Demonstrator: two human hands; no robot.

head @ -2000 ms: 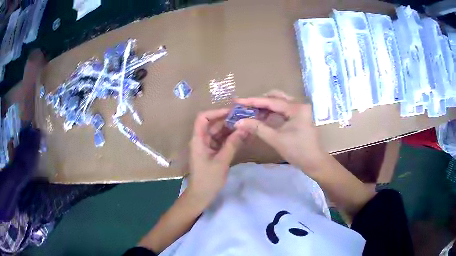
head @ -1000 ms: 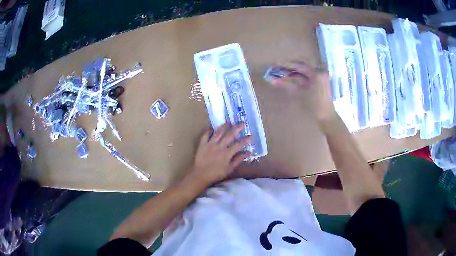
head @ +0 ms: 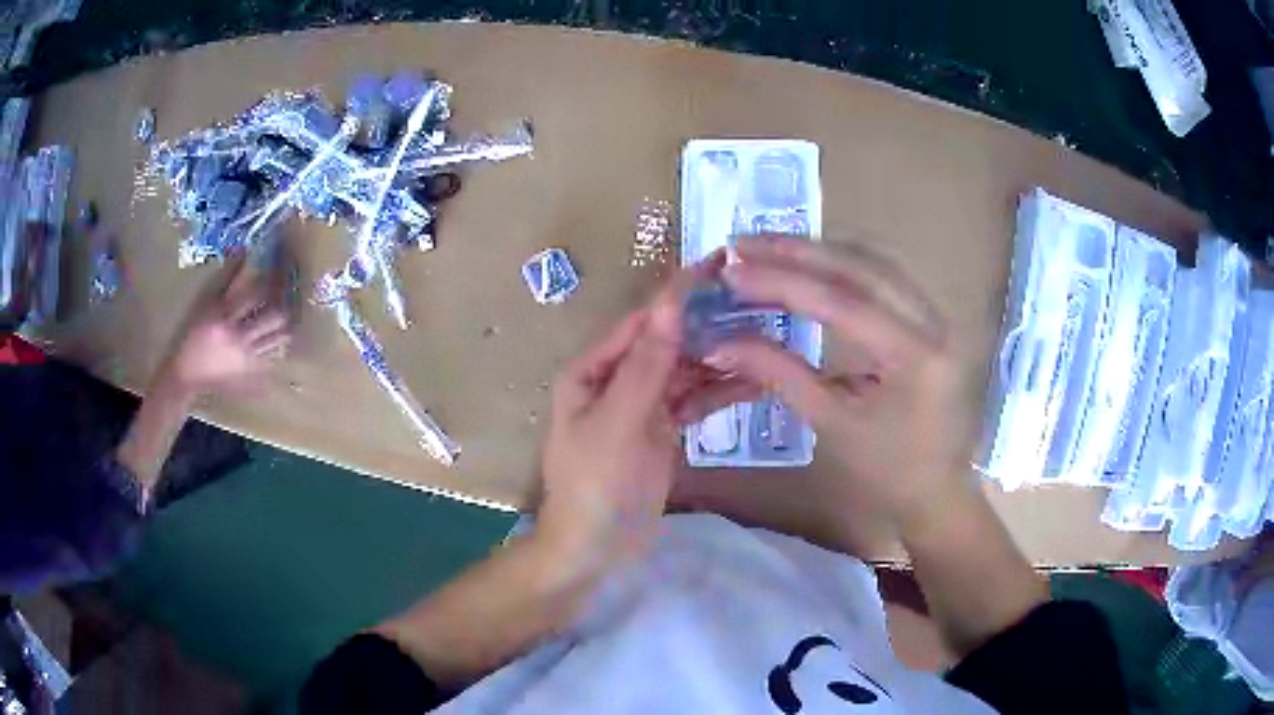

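Observation:
My left hand (head: 615,419) and my right hand (head: 873,377) meet in front of me, both blurred. A small blue-purple bagged accessory (head: 710,314) is held between their fingers. A white translucent insert tray (head: 710,436) lies on the bench beneath my hands, which hide its middle. Its long slot and the pocket at its far end show. A single small bagged accessory (head: 551,275) lies flat to the left of the tray.
A mixed parts pile (head: 301,168) lies at the left, with a bagged stick part (head: 398,384) near it. Another person's hand (head: 231,335) is beside the pile. Overlapping trays (head: 1069,342) stand at the right. A white retail box (head: 1153,56) lies at the upper right.
My left hand has lifted off the tray and joined my right hand, which has come in from the right with the small bagged accessory. Another person's hand has appeared by the pile.

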